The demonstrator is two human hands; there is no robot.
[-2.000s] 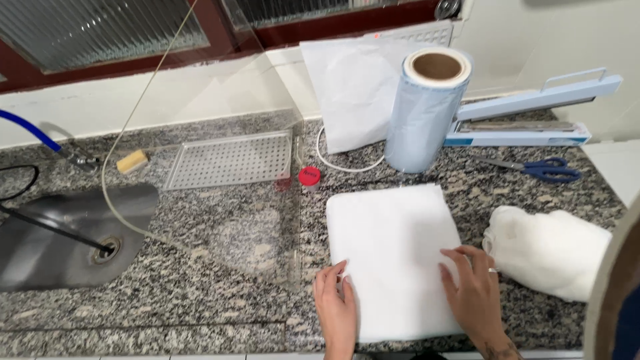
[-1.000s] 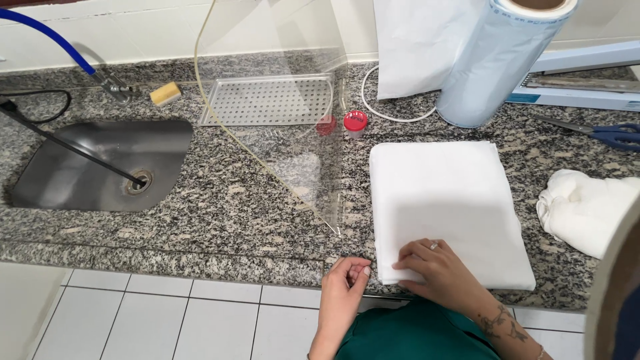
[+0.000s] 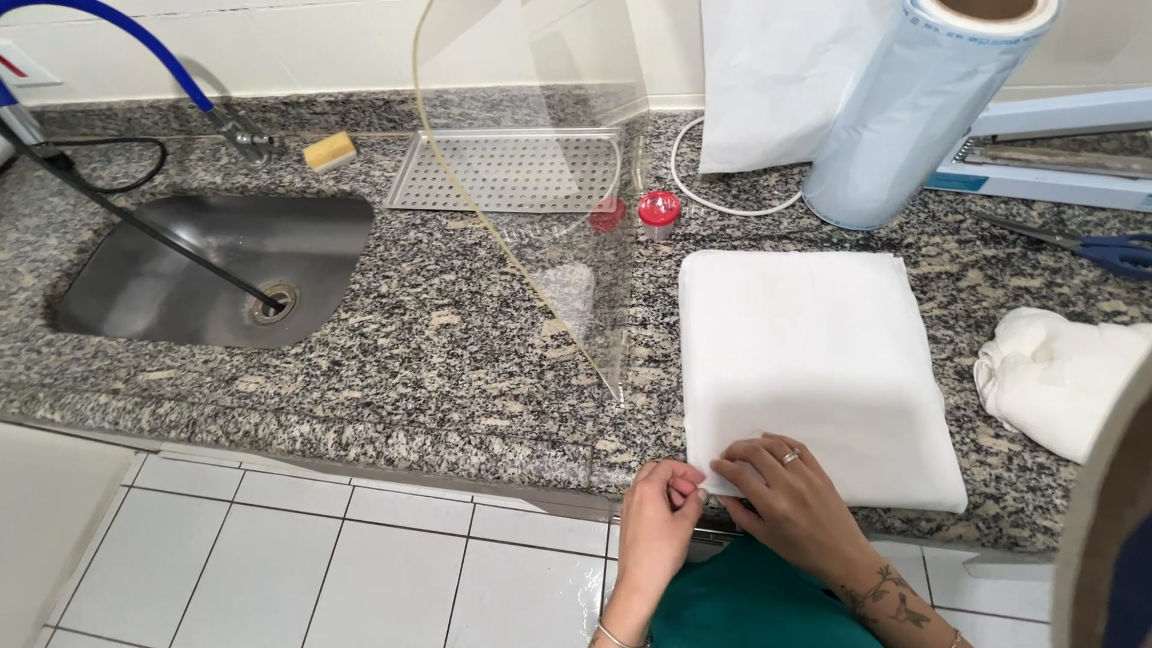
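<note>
A stack of folded white sheets (image 3: 810, 342) lies flat on the granite counter in front of me. At its near left corner, my left hand (image 3: 661, 508) has its thumb and fingertips pinched on the edge of the sheet. My right hand (image 3: 778, 490), with a ring, rests on the same corner, its fingers bent over the sheet's surface. A bundled white cloth (image 3: 1062, 378) sits right of the stack. Behind the stack stands a large roll of clear bluish film (image 3: 891, 126), and a small cup with a red lid (image 3: 659, 211) is at its back left.
A clear upright panel (image 3: 531, 180) stands left of the stack, with a perforated metal tray (image 3: 508, 171) behind it. Farther left are a steel sink (image 3: 225, 261), a blue hose (image 3: 153, 40) and a sponge (image 3: 330, 152). Scissors (image 3: 1111, 252) and a heat sealer (image 3: 1035, 184) lie at right.
Both hands have come together at the stack's near left corner; two seconds ago they were apart, at its left and right sides. The view has shifted down and toward the left.
</note>
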